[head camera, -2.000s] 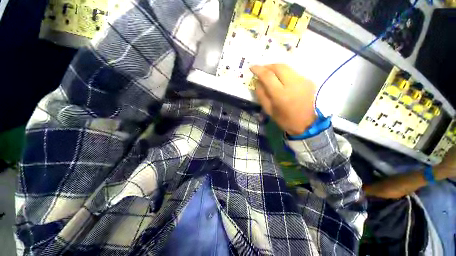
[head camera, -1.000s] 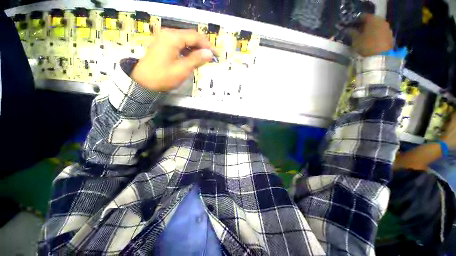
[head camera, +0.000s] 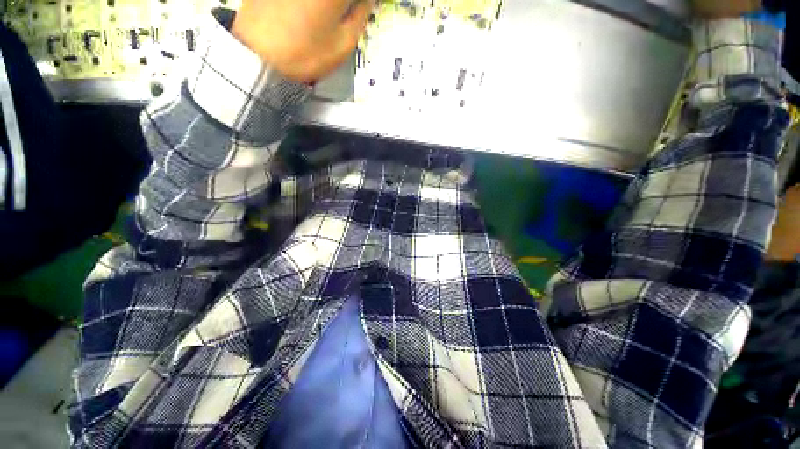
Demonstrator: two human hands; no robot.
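Observation:
A pale cream circuit board panel (head camera: 425,61) lies on the metal line in front of me, its far part cut off by the top edge. Small dark parts stand on it. My left hand (head camera: 307,35) is over the panel's left end, its fingertips cut off at the top edge, so I cannot tell if it holds anything. Only a sliver of my right hand (head camera: 732,7) shows at the top right edge, above the blue wrist strap (head camera: 770,17). Its fingers are out of the picture.
Another populated panel (head camera: 96,39) lies at the top left. The bare metal line (head camera: 579,83) shows right of the near panel, with its front rail (head camera: 491,145) along my lap. Part of a person's arm (head camera: 783,232) shows at the right edge. Green floor shows below the line.
The view has tilted down, so the hands and the boards sit higher and are partly cut off. The far bins are no longer in view. My right hand is now almost wholly out of the picture.

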